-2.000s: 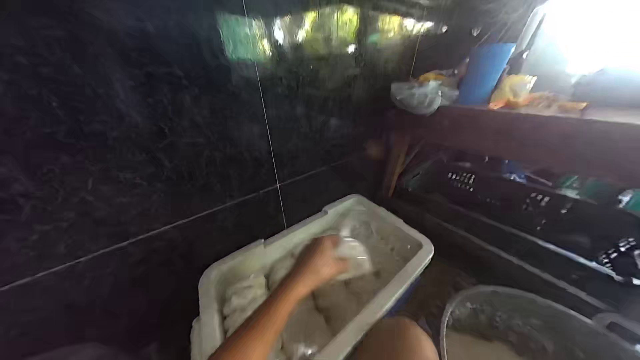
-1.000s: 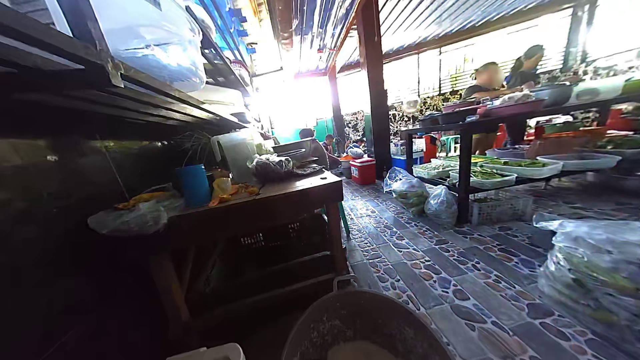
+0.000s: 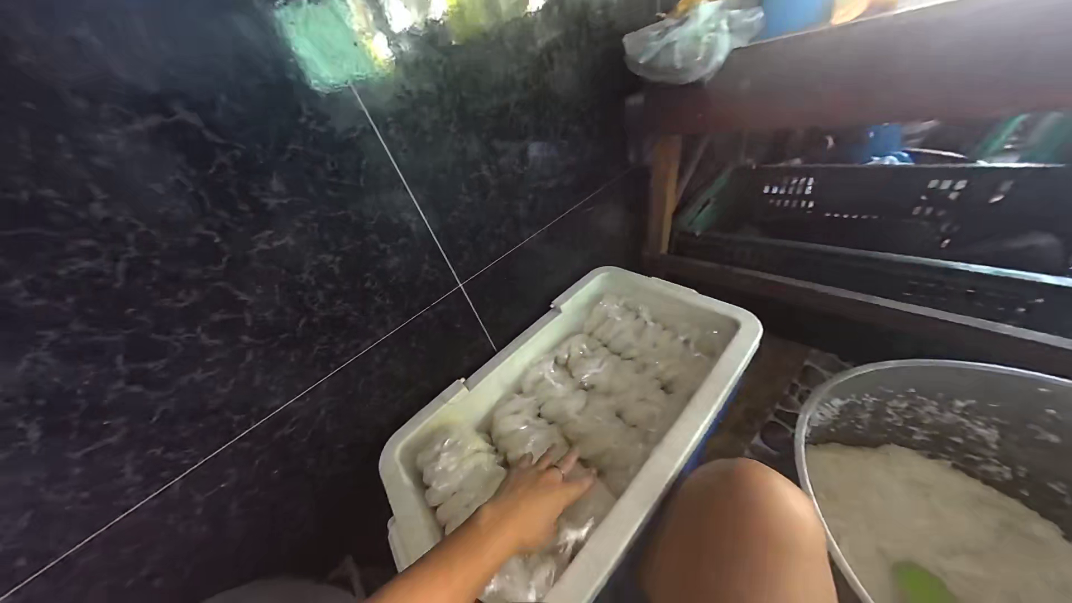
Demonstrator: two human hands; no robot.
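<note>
My left hand (image 3: 540, 496) lies palm down, fingers spread, on clear plastic bags of white food (image 3: 586, 394) that looks like cooked rice. It wears a ring and touches bags near the lower end of an open cooler box (image 3: 699, 402) with a white rim and blue outside. Rows of these bags fill the box. My right hand is out of view. To the right of my bent knee stands a large metal pot (image 3: 806, 444) with a mass of similar white food (image 3: 930, 511) and grains stuck to its wall. Part of a green object (image 3: 919, 581) shows in it.
A dark marbled tile wall (image 3: 251, 251) rises behind and left of the box. At the upper right is a wooden table (image 3: 837, 71) with a plastic bag (image 3: 691, 42) and a blue container (image 3: 796, 15) on it. Black crates (image 3: 888, 201) stand beneath.
The view swung away to the wider room and came back to the box. Two seconds ago my left hand was over the middle of the box with clear plastic at its fingers; now it rests nearer the lower end.
</note>
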